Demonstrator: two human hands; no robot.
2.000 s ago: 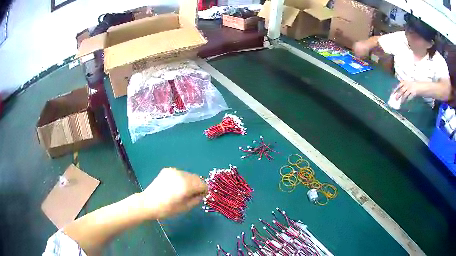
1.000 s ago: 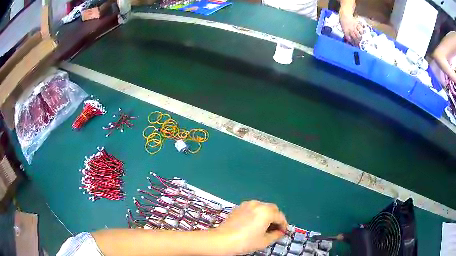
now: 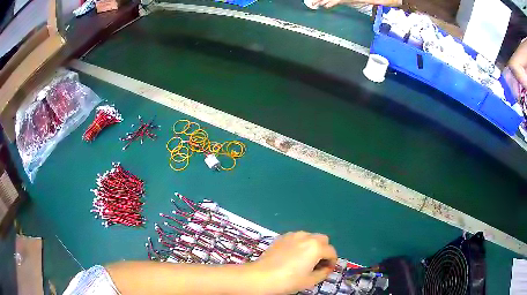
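My left hand (image 3: 297, 260) reaches in from the lower left over the component rows, its thumb and finger pinched on a red wire lead, mostly hidden by the fingers. Small silver components (image 3: 363, 283) sit bare in rows to its right. Components crossed by red and black leads (image 3: 202, 239) lie to its left. A thin soldering iron (image 3: 370, 269) with a dark handle points in from the right, its tip near my fingertips. A red heap of wire leads (image 3: 119, 196) lies at the left. No right hand can be made out.
A black fan (image 3: 449, 273) stands at the lower right, beside a white paper sheet (image 3: 519, 275). Rubber bands (image 3: 198, 140), bundled leads (image 3: 101, 123) and a bag of leads (image 3: 53, 115) lie behind. Across the conveyor are a blue bin (image 3: 445, 75), a white cup-like part (image 3: 376, 68) and people's hands.
Two seconds ago my left hand was at the lead heap; now it is at the component rows and the view has swung right. Since one second ago, the white cup-like part has shifted right.
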